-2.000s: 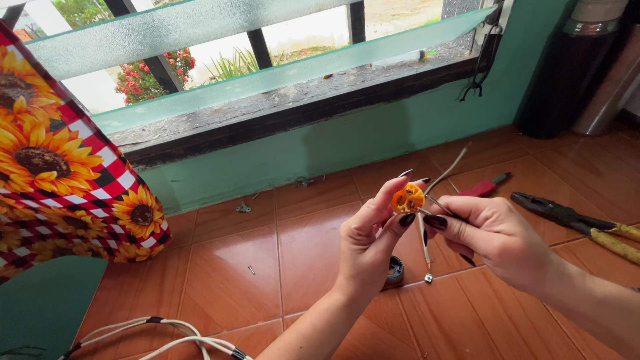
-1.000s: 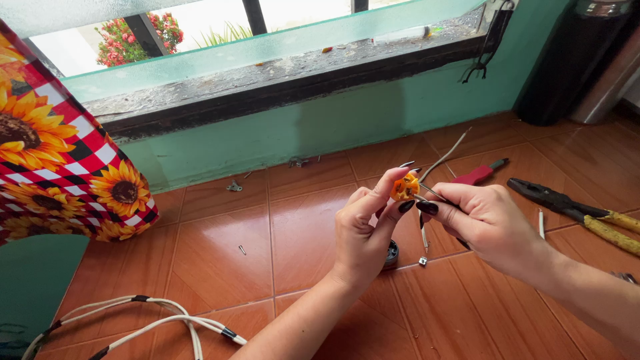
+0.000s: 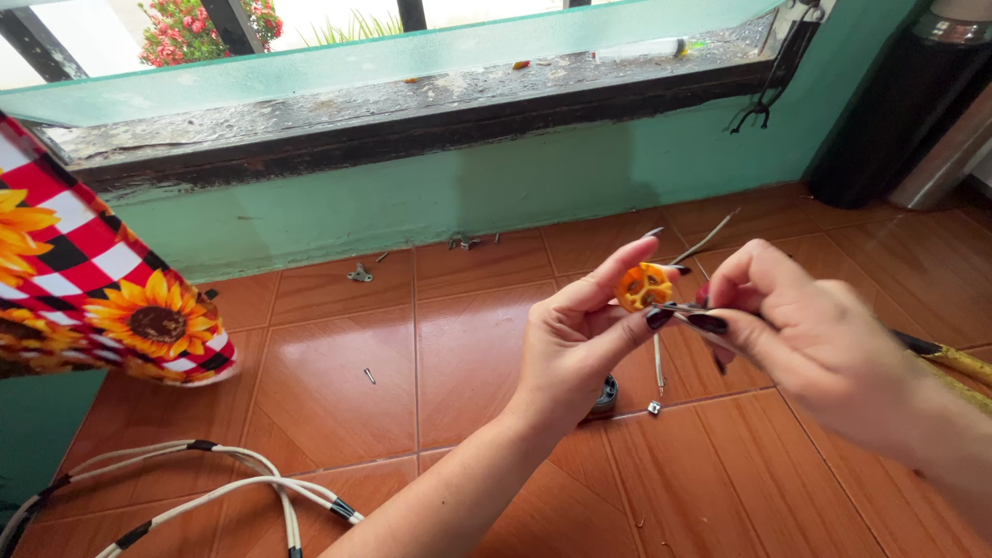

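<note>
My left hand (image 3: 577,329) holds a round orange plastic electrical fitting (image 3: 643,287) with openings in its face, pinched between thumb and fingers. My right hand (image 3: 775,318), partly blurred, grips a thin metal piece or wire end (image 3: 678,308) that meets the lower right edge of the fitting; its exact kind is unclear. Behind the hands a pale wire (image 3: 709,236) slants up to the right. Below them a short white wire (image 3: 658,364) hangs or lies near a small square metal piece (image 3: 654,408). A round dark plastic part (image 3: 605,395) sits partly hidden by my left wrist.
White cable with black tape (image 3: 271,473) loops at lower left. A small screw (image 3: 370,376) and metal bracket (image 3: 359,273) lie on the tiles. Yellow-handled pliers (image 3: 942,356) are partly behind my right arm. Sunflower cloth (image 3: 155,322) hangs left; a dark cylinder (image 3: 883,108) stands back right.
Both hands stay together at the orange fitting. The red-handled tool and the head of the pliers, visible earlier, are now mostly hidden behind my right hand.
</note>
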